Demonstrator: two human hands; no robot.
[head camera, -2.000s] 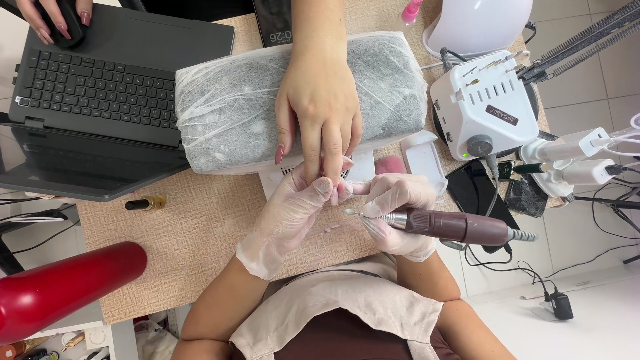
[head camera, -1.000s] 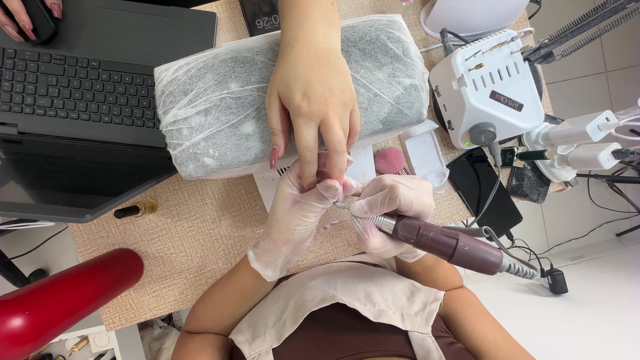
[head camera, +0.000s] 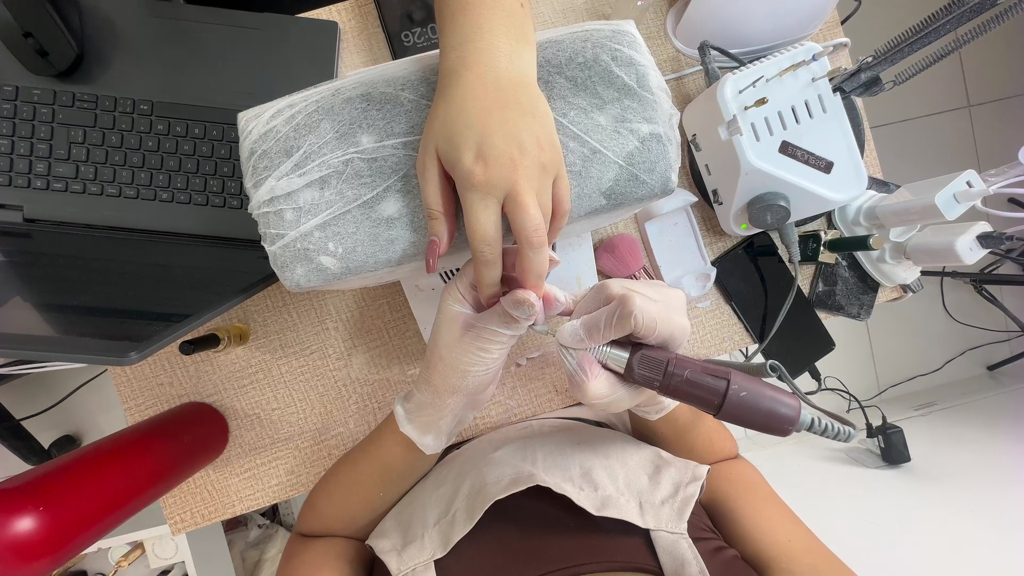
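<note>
My left hand (head camera: 472, 348), in a thin translucent glove, holds a fingertip of another person's hand (head camera: 500, 160) between thumb and fingers. That person's hand lies palm down over a grey cushion (head camera: 328, 168) wrapped in thin white film. My right hand (head camera: 620, 340), gloved too, grips a brown electric nail drill handpiece (head camera: 708, 384) near its metal collar. The bit (head camera: 542, 329) points left, close to the held fingertip; whether it touches the nail cannot be told. A grey cord joins the white nail drill control unit (head camera: 772, 144), which shows a green light.
An open laptop (head camera: 120, 136) with a mouse (head camera: 40, 36) is at the left, a small bottle (head camera: 214, 339) below it. A red padded object (head camera: 112, 480) juts in lower left. A pink brush (head camera: 620, 256), a white tray (head camera: 678, 244) and a black phone (head camera: 772, 304) lie right of the cushion.
The other person's second hand, on the mouse earlier, is out of view. From two seconds ago, the drill has moved left, its bit closer to the held fingertip. My left hand still holds the finger.
</note>
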